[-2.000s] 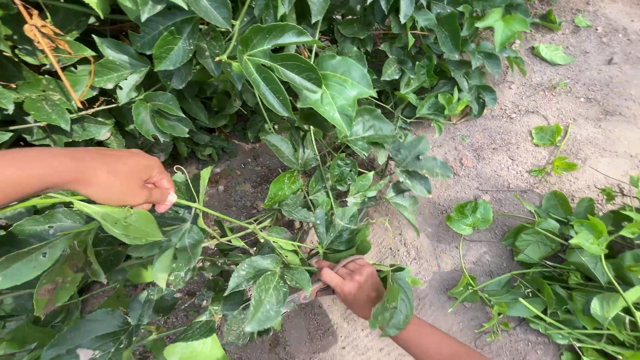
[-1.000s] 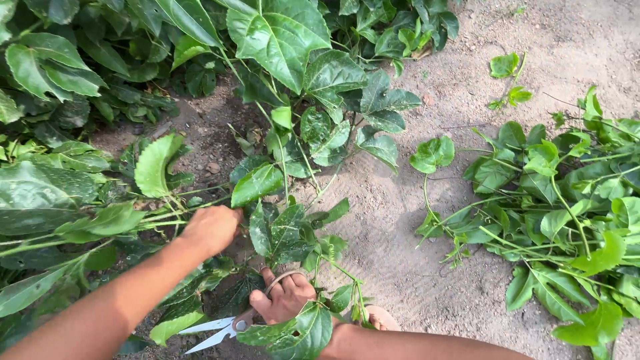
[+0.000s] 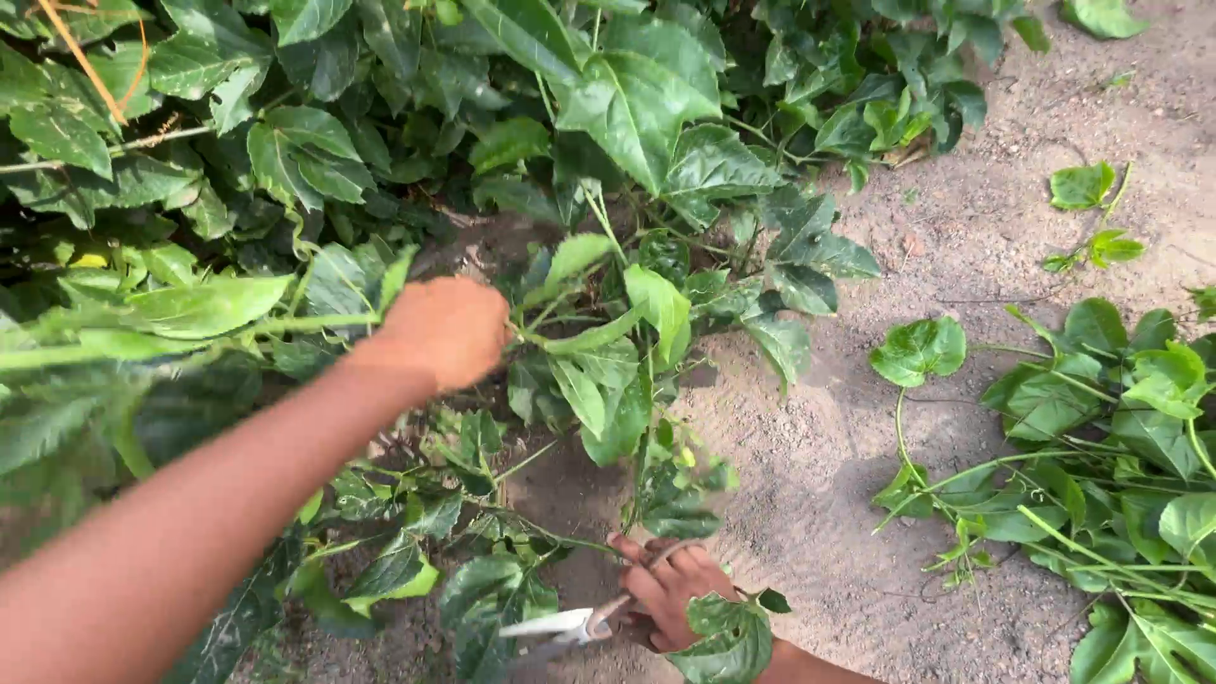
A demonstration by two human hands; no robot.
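Note:
My left hand (image 3: 451,332) is closed around a green vine stem (image 3: 313,324) whose leaves trail off to the left. Leafy shoots (image 3: 608,351) stick out just right of that fist. Lower down, my right hand (image 3: 676,594) holds a pair of scissors (image 3: 570,622) by the handles, with the blades pointing left. One finger of it touches a thin vine (image 3: 570,542). A broad leaf (image 3: 727,641) covers part of the right hand and wrist.
Dense leafy vines (image 3: 313,152) fill the top and left. Cut leafy stems (image 3: 1073,456) lie heaped on sandy ground (image 3: 807,456) at the right, with a small sprig (image 3: 1092,223) above them. A dry orange-brown stem (image 3: 85,62) crosses the upper left corner.
My left hand has moved up and right from where it was a second ago, and the stems by it have shifted. The right hand still holds the scissors.

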